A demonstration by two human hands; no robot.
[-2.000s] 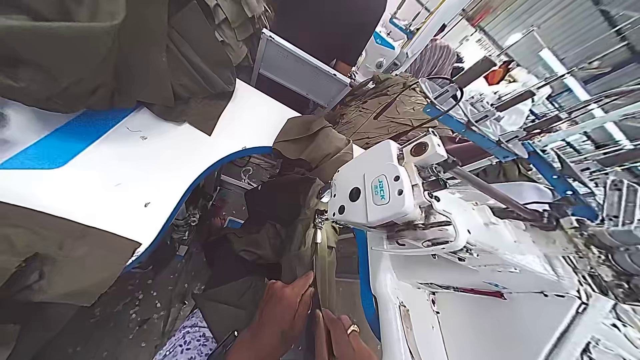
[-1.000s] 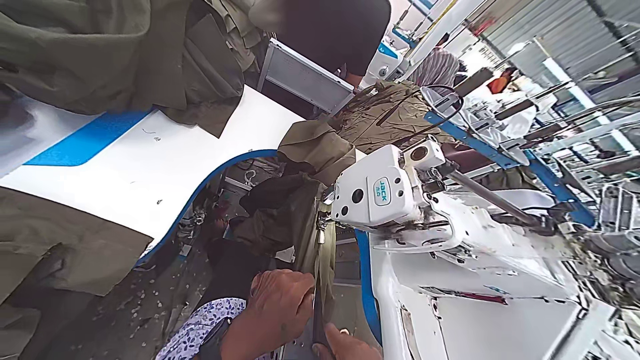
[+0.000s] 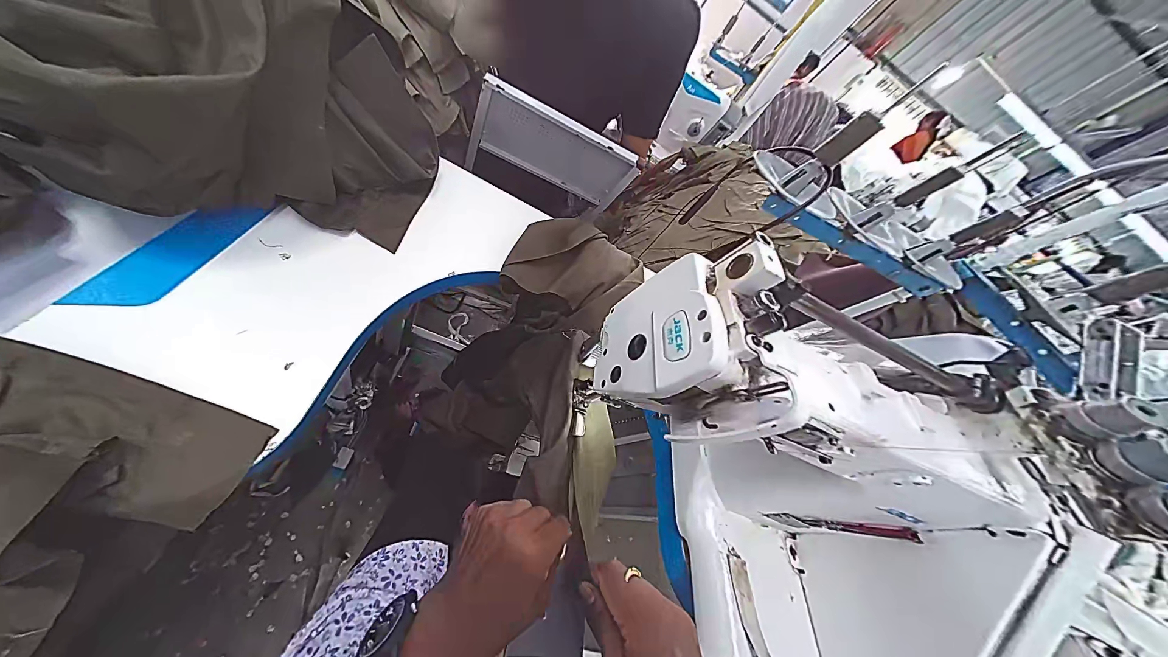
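A white Jack industrial sewing machine [image 3: 666, 338] stands at the centre right, its needle area over dark olive fabric [image 3: 547, 392]. A lighter olive strip of cloth [image 3: 595, 465] runs from the needle area down toward my hands. My left hand [image 3: 511, 566], with a watch at the wrist, is closed on the edge of the dark fabric below the machine head. Just to its right, my right hand [image 3: 639, 607], with a ring on one finger, pinches the lower part of the cloth. The fingertips are partly hidden.
A white table with a blue edge [image 3: 365, 274] curves along the left, with olive cloth [image 3: 210, 100] piled on its far part and more cloth [image 3: 119, 438] nearer. Another person [image 3: 593, 55] is beyond it, by a grey metal panel [image 3: 557, 141]. A blue thread-stand bar [image 3: 858, 246] crosses behind the machine.
Compared with two seconds ago, my left hand is a little farther from my right hand and more closed. The lighter strip shows wider below the machine head.
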